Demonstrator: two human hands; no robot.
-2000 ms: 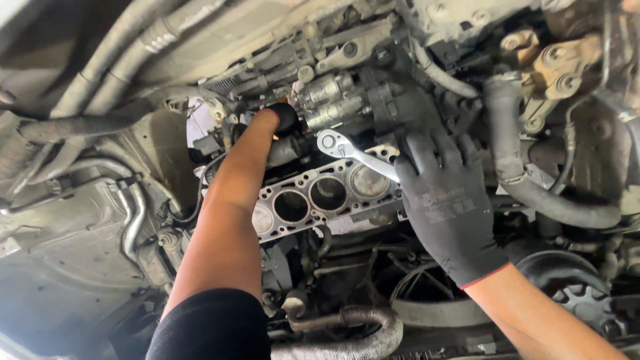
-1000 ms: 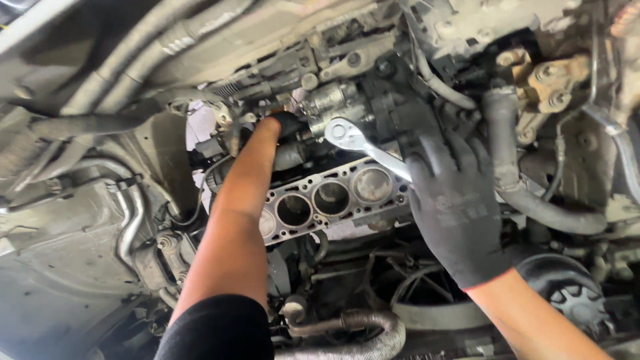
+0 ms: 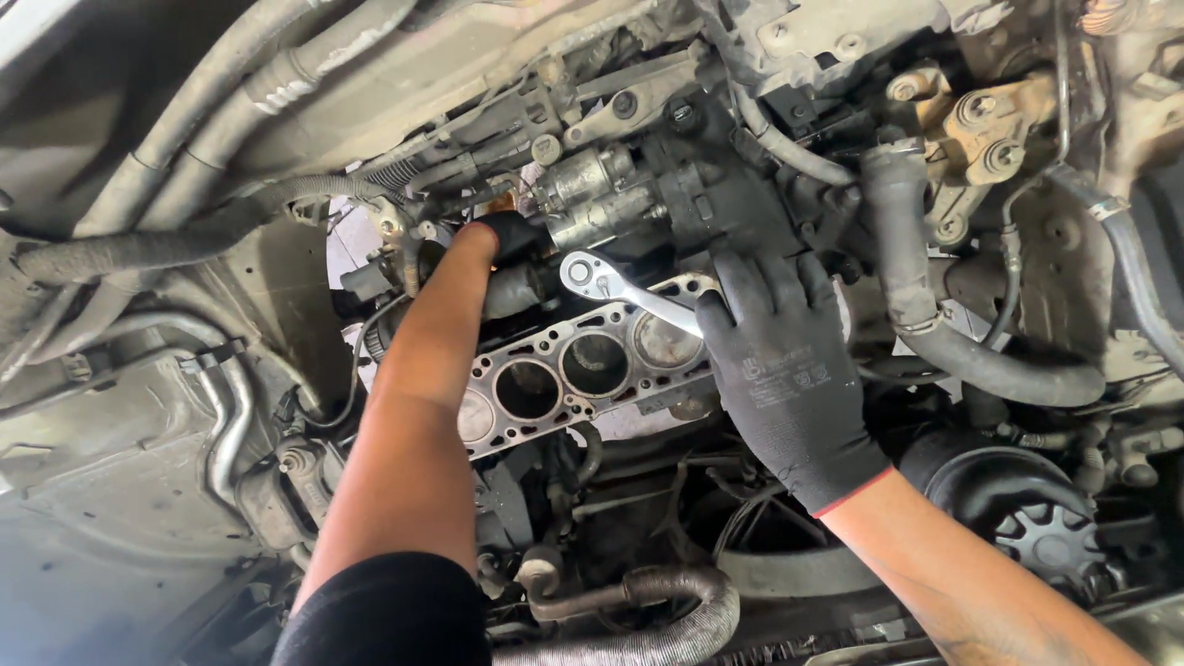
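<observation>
My right hand [image 3: 782,370], in a black work glove, grips the handle of a chrome ratchet wrench [image 3: 638,294] whose round head points left. That head lies just above the engine block's deck [image 3: 573,407], where the cylinder bores and pistons show. Behind it is a metal cylindrical starter motor [image 3: 592,199]. My left hand [image 3: 509,236], also in a dark glove, reaches deep behind the block, left of the starter motor. Its fingers are hidden among the parts, and what it touches cannot be seen.
A thick hose [image 3: 999,365] bends at the right, below a tan metal bracket [image 3: 990,139]. Metal pipes [image 3: 227,416] run along the left wall. A corrugated hose [image 3: 684,620] curves near the bottom, and a wiring conduit [image 3: 148,250] crosses at the left.
My right hand and the ratchet have shifted slightly right and down since two seconds ago. The left hand stays behind the block.
</observation>
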